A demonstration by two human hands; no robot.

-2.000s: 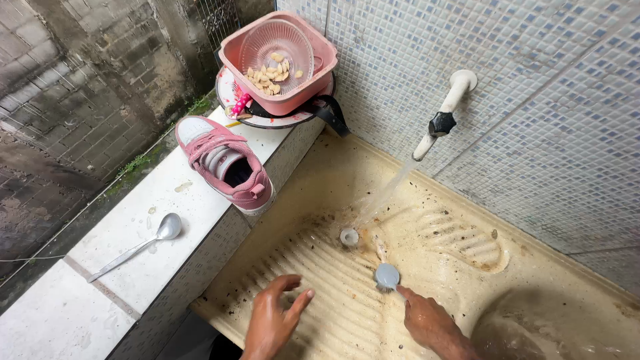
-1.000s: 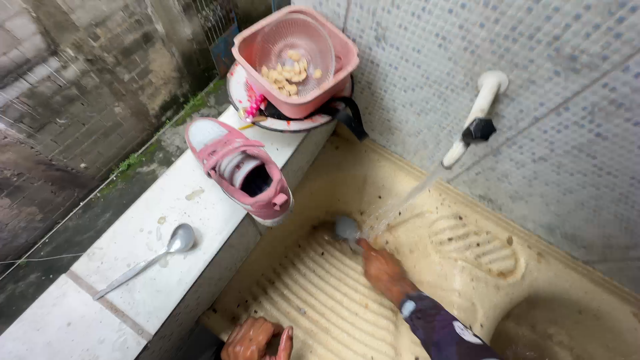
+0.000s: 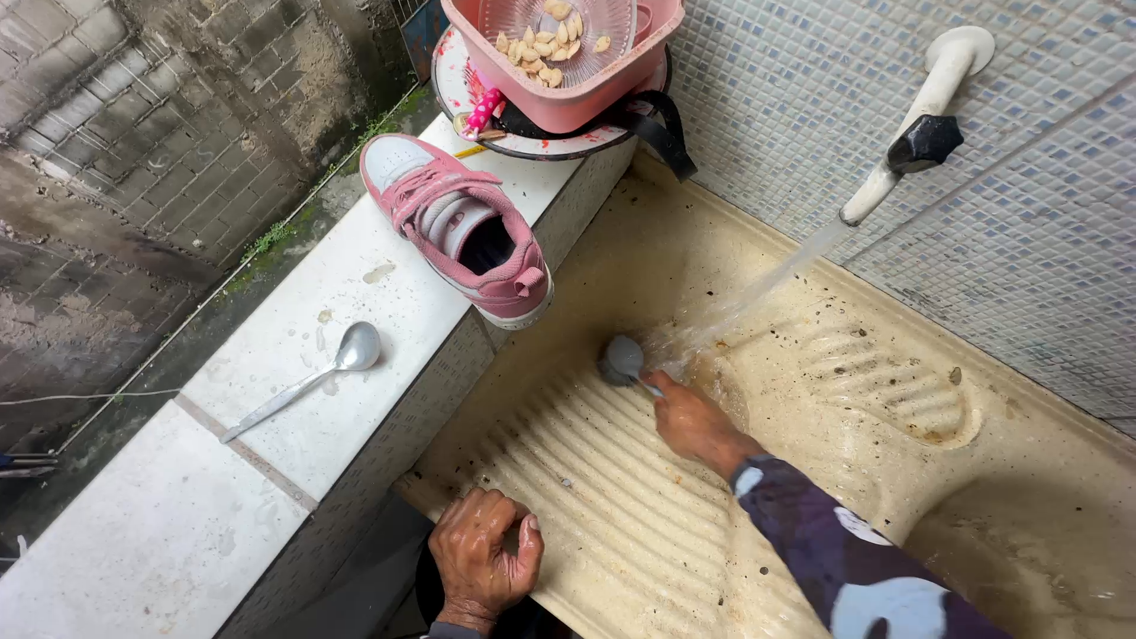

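My right hand (image 3: 697, 419) grips the handle of a small round-headed scrub brush (image 3: 624, 357), whose head is over the upper end of the ribbed washboard of a beige laundry sink (image 3: 621, 497). Water (image 3: 754, 297) runs from a white wall tap (image 3: 887, 160) with a black knob and lands just right of the brush. At the sink's near left edge is my left hand (image 3: 486, 552), its fingers curled loosely and nothing seen in them. The drain is hidden.
A tiled ledge (image 3: 160, 524) on the left bears a metal spoon (image 3: 357, 348) and a pink and white sneaker (image 3: 461, 231). Behind them, a pink plastic basin (image 3: 577, 102) with a clear bowl of pale seeds sits on an enamel plate (image 3: 451, 84). A mosaic-tiled wall rises behind the sink.
My right hand and the brush have moved up and left across the sink since two seconds ago. My left hand has gone from spread fingers to curled ones.
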